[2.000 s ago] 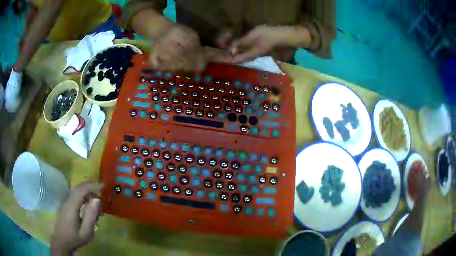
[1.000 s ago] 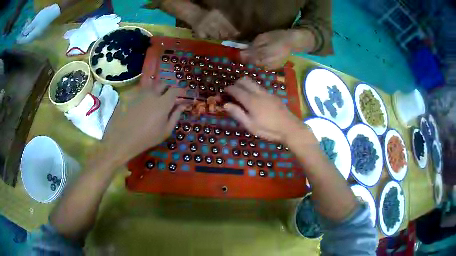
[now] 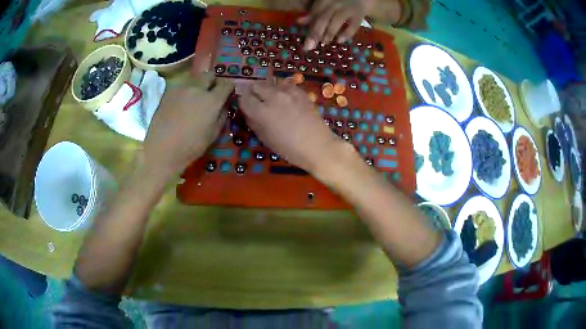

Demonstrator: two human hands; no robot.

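The red-orange keycap tray point(image 3: 257, 195) lies in front of me with two keyboard layouts of teal, blue and dark round pieces. Several loose round orange keycaps point(image 3: 329, 90) lie on the tray between the layouts, right of my hands. My left hand point(image 3: 193, 122) and my right hand point(image 3: 279, 115) are close together over the left side of the tray, at the upper left of the near layout. Their fingertips point down at the tray and are blurred; I cannot tell whether they hold a keycap.
Enamel plates of coloured keycaps, including orange ones point(image 3: 527, 160), stand at right. A white plastic tub point(image 3: 64, 186), white gloves point(image 3: 138, 106), a bowl of dark shiny pieces point(image 3: 101, 76) and a bowl of black pieces point(image 3: 164, 32) are at left. Another person's hand point(image 3: 334, 20) is over the tray's far edge.
My hands have moved from the orange pile to the left side of the tray. The pile has spread into loose keycaps further right. The other person's hand has come over the far layout.
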